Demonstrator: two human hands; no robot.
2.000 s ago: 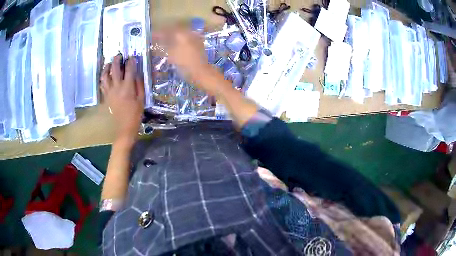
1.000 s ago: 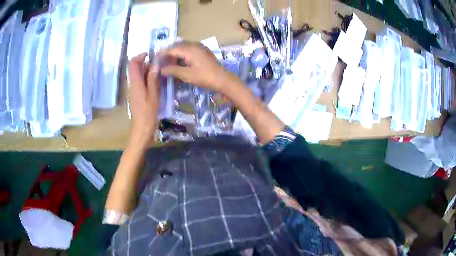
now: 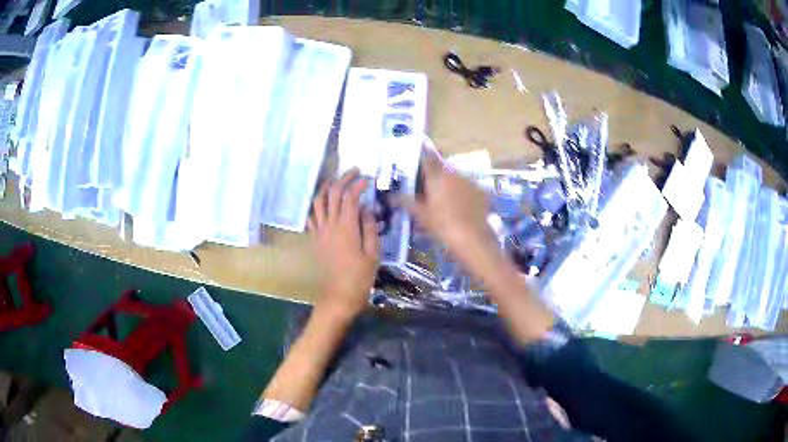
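Observation:
A long frosted white tray lies on the bench in front of me, with dark parts showing in its hollows. My left hand rests on the tray's lower left edge, fingers spread a little. My right hand is blurred at the tray's right side, its fingertips over the lower hollows; whether it holds something cannot be told. A heap of clear poly bags lies right of my right hand. A coiled black cable lies behind the heap.
Overlapping empty trays lie on the left. A slanted tray with parts, white leaflets and more trays lie to the right. A dark green surface behind the bench holds trays. A red stool stands on the floor at lower left.
The view has shifted, so the bench sits lower and further right. My hands, close together above the tray a second ago, are now apart, left on its edge and right at its right side.

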